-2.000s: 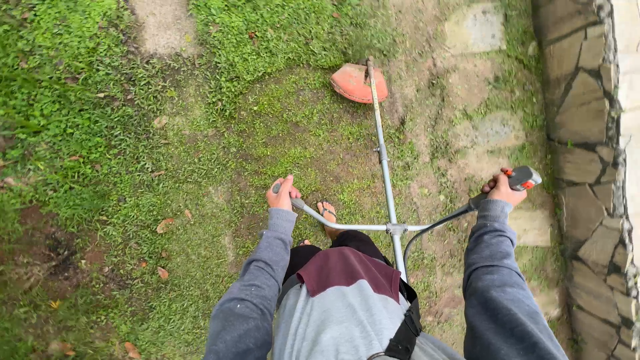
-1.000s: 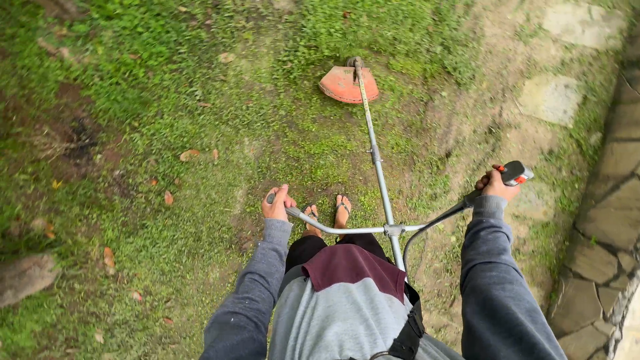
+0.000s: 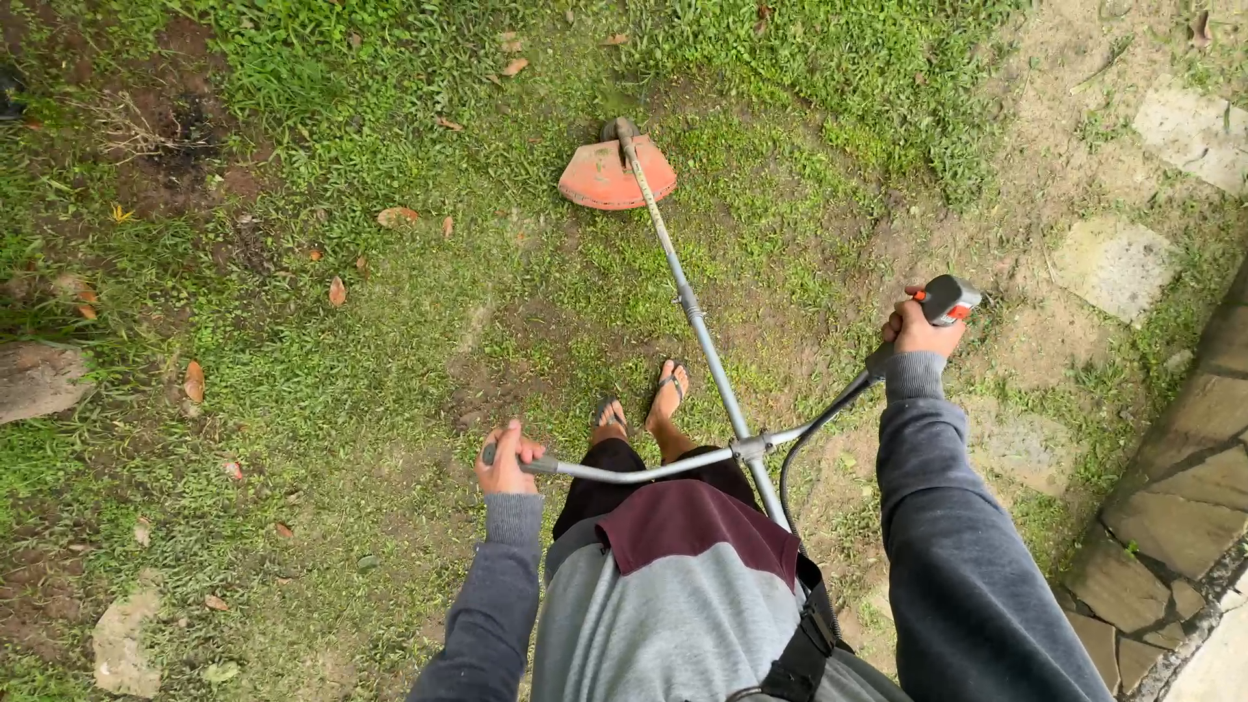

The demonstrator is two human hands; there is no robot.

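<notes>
A brush cutter's metal shaft (image 3: 710, 353) runs from beside my waist up to an orange debris guard (image 3: 616, 177) over short grass. Its cutting head (image 3: 620, 129) shows only partly at the shaft's far end. My left hand (image 3: 505, 460) is closed around the grip of the left handlebar (image 3: 624, 476). My right hand (image 3: 919, 327) holds the right grip, just below the dark throttle control housing (image 3: 949, 299) with orange parts. A black cable hangs in a curve from that grip toward the shaft. A black harness strap (image 3: 804, 648) crosses my right side.
My feet in flip-flops stand on the grass below the shaft. Flat stepping stones (image 3: 1113, 268) lie at the right, beside a low stone-faced wall (image 3: 1185, 512). A piece of wood or stone (image 3: 41, 380) lies at the left edge, with dry leaves (image 3: 194, 381) scattered nearby.
The cutting head and orange guard have swung left relative to my body. Both hands have kept their hold on the handlebar. The view has turned and moved over the ground.
</notes>
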